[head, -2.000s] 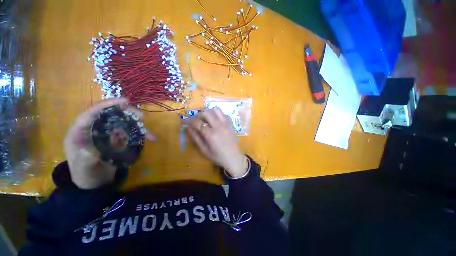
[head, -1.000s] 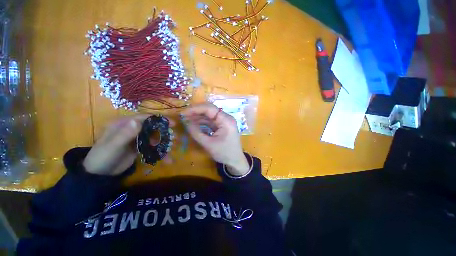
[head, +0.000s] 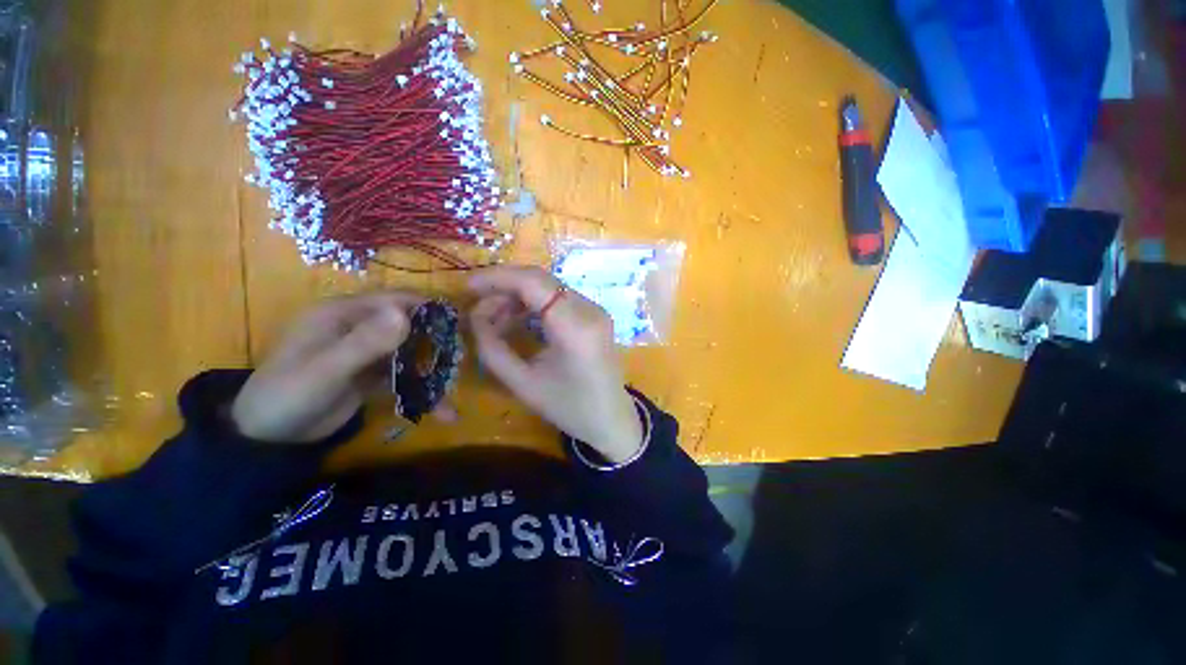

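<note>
My left hand holds a black ring circuit board, tilted nearly edge-on, with its centre hole showing. My right hand is at the ring's right side with its thumb and fingers pinched close to the rim. Whether a small part is between those fingertips is too blurred to tell. A bundle of red-and-black connector leads with white ends lies beyond my hands. A small clear bag of small parts lies just beyond my right hand, on the orange bench top.
Yellow-brown connector leads lie at the far middle. A red and black utility knife and white paper lie to the right. Beyond them are a blue plastic bin and a black-and-white box. Clear shiny plastic covers the left edge.
The ring has moved right, from over my left palm to between my hands, and has turned more edge-on. My right hand has left the small parts by the bag and come to the ring.
</note>
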